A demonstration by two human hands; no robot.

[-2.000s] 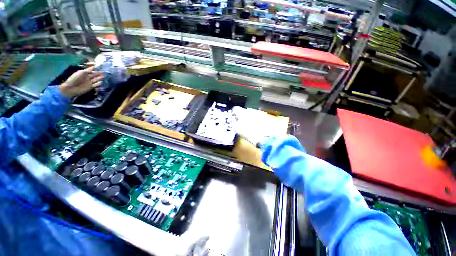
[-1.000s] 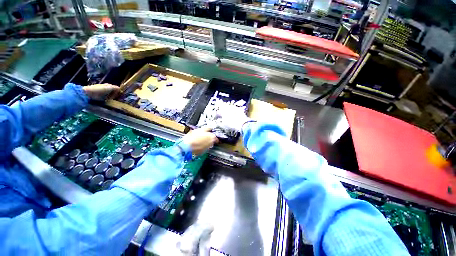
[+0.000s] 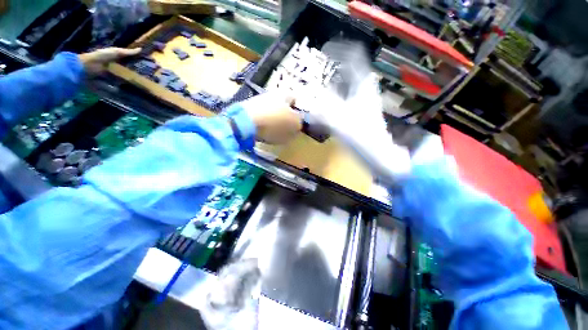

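Note:
A black parts bin (image 3: 316, 22) holds a heap of small white parts (image 3: 301, 72). My right hand (image 3: 354, 97), in a white-grey glove, is motion-blurred over the bin's right side; its fingers and grip cannot be made out. My left hand (image 3: 233, 293), also gloved, is low in the picture by the near conveyor rail; its fingers are unclear. Another person's bare hand (image 3: 280, 119) is at the bin's near side, close to my right hand. A tan cardboard sheet (image 3: 322, 158) shows below the bin.
Another person's second hand (image 3: 106, 58) is at the left edge of a wooden-edged tray (image 3: 216, 55) with dark components. A green circuit board (image 3: 219, 200) with dark capacitors lies partly under that person's arm. Conveyor rails (image 3: 351, 271) run at centre right; a red sheet (image 3: 490, 187) is at right.
The view has shifted. The black bin looks larger and tilted, with its far wall higher. My right hand has moved up and right along it. The other person's nearer hand has come to the bin.

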